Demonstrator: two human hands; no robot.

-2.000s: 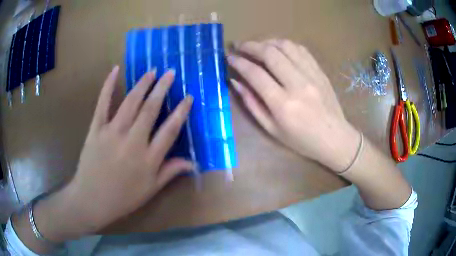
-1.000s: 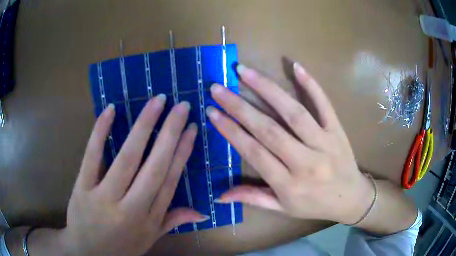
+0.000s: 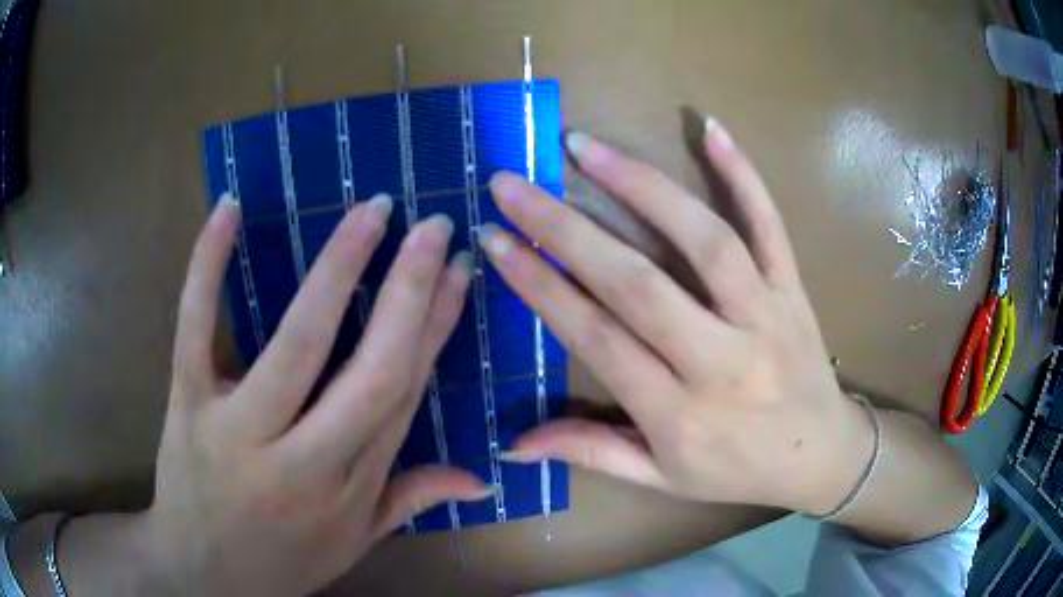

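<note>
A blue solar cell [image 3: 437, 128] lies flat on the brown tabletop, with pale dotted busbars and thin dark lines across it. Silver tabbing ribbons [image 3: 527, 58] run along it and stick out past its far and near edges. My left hand [image 3: 303, 397] lies over its left and near part, fingers spread and fingertips on its face. My right hand [image 3: 699, 350] rests on its right part, with two fingertips and the thumb on the cell and the other fingers beyond its right edge. Both hands are bare and hide much of the cell.
Scissors with red and yellow handles [image 3: 979, 362] lie at the right. A tangled heap of silver ribbon pieces [image 3: 956, 222] is beside their blades. A whitish translucent object [image 3: 1026, 58] is at the far right. A dark cell edge [image 3: 14, 105] shows at the far left.
Since the first frame, my right hand has come onto the cell from its right side. The cell shows nearer and lower in view. Since the second frame, little has changed beyond a slight view shift.
</note>
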